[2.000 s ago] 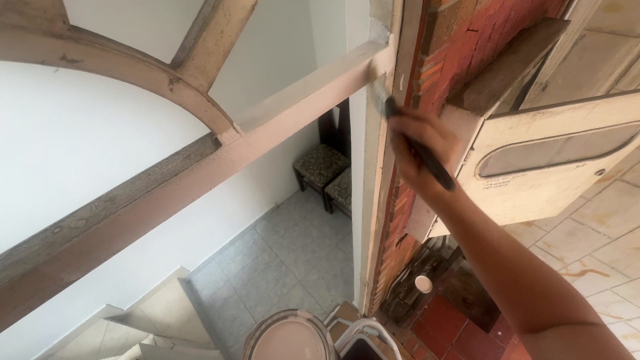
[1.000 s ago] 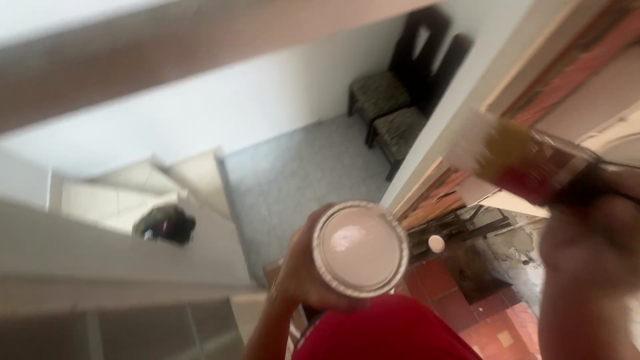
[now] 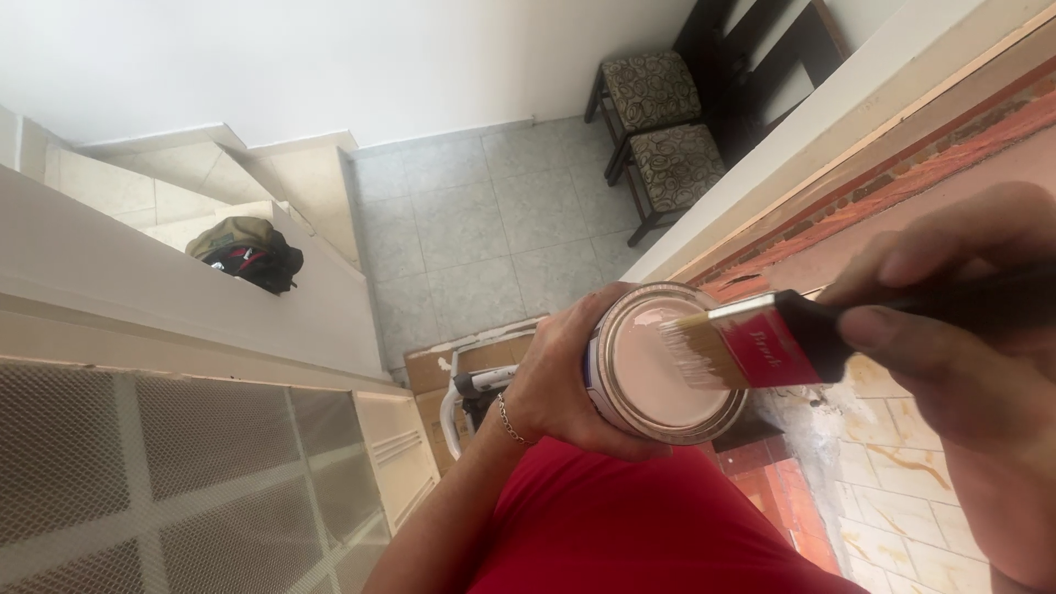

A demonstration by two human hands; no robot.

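My left hand (image 3: 569,379) is wrapped around the side of an open metal paint can (image 3: 606,404), which holds pale pink paint (image 3: 652,379). The can is in front of my red shirt, near the lower middle of the view. On the right, my right hand (image 3: 949,355) grips the black handle of a flat paintbrush (image 3: 771,342) with a red label and a metal ferrule. Its light bristles, coated with paint at the tips, point left over the can's mouth. Whether the tips touch the paint, I cannot tell.
Beneath me stands part of a ladder with a white frame (image 3: 450,412) over brown cardboard (image 3: 425,367). Two patterned chairs (image 3: 652,91) are by the wall. A dark bag or cap (image 3: 247,252) lies on the stairs (image 3: 107,181). Mesh panels (image 3: 214,445) border the left, a door frame (image 3: 825,157) the right.
The right hand has gone from the frame's upper corner, where it held the brush two seconds ago, to the can. The left hand has come into view holding the can. The view has tipped downward.
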